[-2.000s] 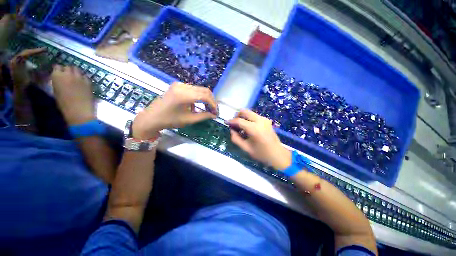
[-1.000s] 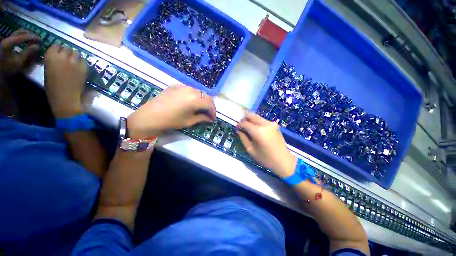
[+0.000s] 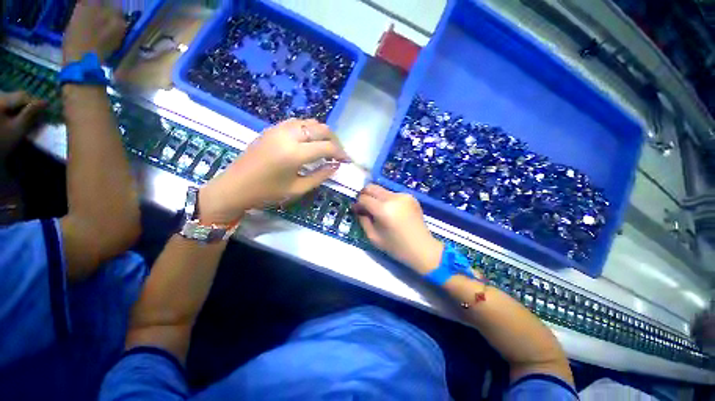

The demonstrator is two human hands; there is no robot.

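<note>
My left hand (image 3: 274, 168), with a watch on its wrist, is above the track with thumb and fingertips closed around a small silvery component (image 3: 315, 165). My right hand (image 3: 394, 222), with a blue strap on its wrist, is over the far edge of the track, fingers curled; whether it holds anything is hidden. Green circuit boards (image 3: 331, 217) lie in the track below and between my hands, with silvery parts on them. The large blue bin (image 3: 541, 110) behind my right hand holds a heap of small silvery and dark components (image 3: 486, 168).
A smaller blue bin (image 3: 270, 74) with dark small parts is behind my left hand. A red box (image 3: 397, 49) stands between the bins. A tan card (image 3: 157, 59) lies farther left. At left, a neighbouring person's arm (image 3: 90, 149) reaches over the track to another bin.
The camera view has shifted slightly. My left hand has turned and lifted, showing the silvery component between its fingers. The neighbour's strapped hand has moved from the boards to the far left bin.
</note>
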